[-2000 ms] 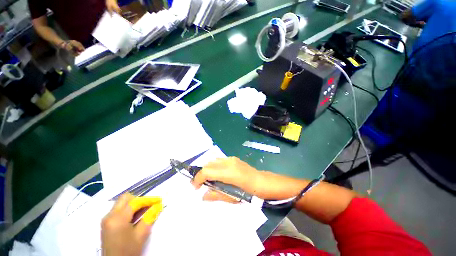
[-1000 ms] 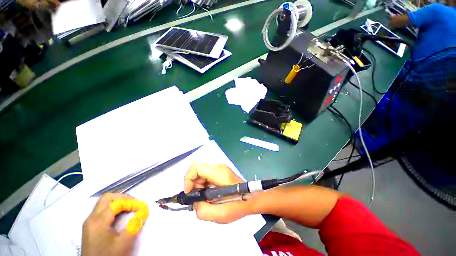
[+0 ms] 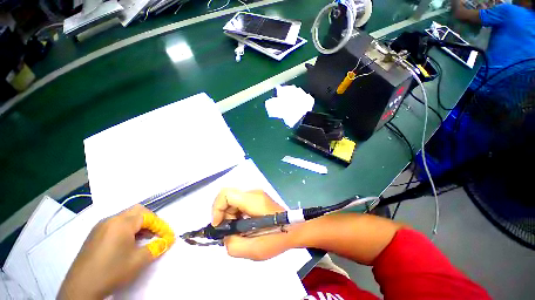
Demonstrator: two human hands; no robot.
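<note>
My right hand (image 3: 252, 225) holds a black soldering iron (image 3: 249, 225) with a pale band; its cable trails along my forearm. The iron's tip is low over the white back of a solar panel (image 3: 234, 275). My left hand (image 3: 114, 246), with yellow finger cots on its fingers, is just left of the tip, thumb and finger curled close together over the panel. I cannot tell whether they pinch something small. Another stack of white panels (image 3: 158, 146) lies beyond my hands, with dark edges showing beneath.
Right of the panels are a white strip (image 3: 304, 164), an iron stand (image 3: 322, 137) with yellow sponge, crumpled paper (image 3: 289, 105) and a black soldering station (image 3: 363, 88). Dark-faced panels (image 3: 264, 32) lie on the green belt (image 3: 141, 76). A person in blue (image 3: 507, 47) is at upper right.
The iron has come down and left to the near panel beside my left hand, and its tip has stayed there over the last second. The dark-faced panels on the belt have moved right and away.
</note>
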